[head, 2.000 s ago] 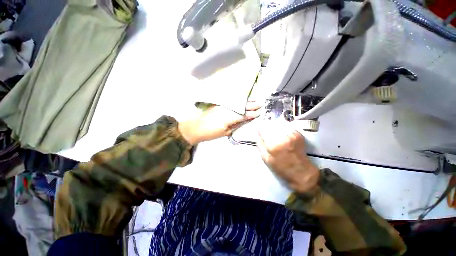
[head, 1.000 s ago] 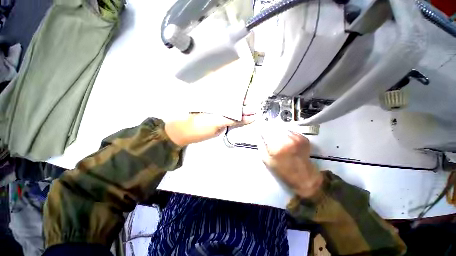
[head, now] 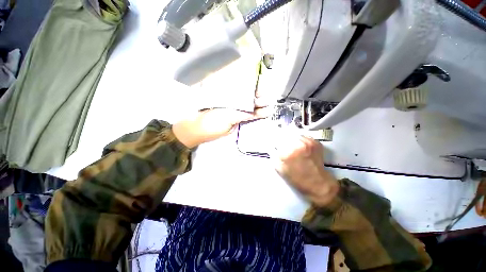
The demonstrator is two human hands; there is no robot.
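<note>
A pale garment piece, washed out by the lamp's glare, lies left of the needle with a yellow-green edge showing. My left hand lies flat with its fingers stretched toward the presser foot, at the near edge of the cloth; whether it grips the cloth cannot be told. My right hand is just in front of the foot with its fingers bent; its fingertips are lost in the glare and what they hold cannot be told. The white sewing machine stands over the foot.
A folded sage-green stack lies at the left of the table. The sewing lamp hangs left of the machine head. A cream dial and a small cream knob are on the right. Heaped cloth is below the table's left edge.
The lamp, machine and stack appear shifted left in the view. The cloth's dark edge by my left hand has changed shape. Both hands stay close to the foot.
</note>
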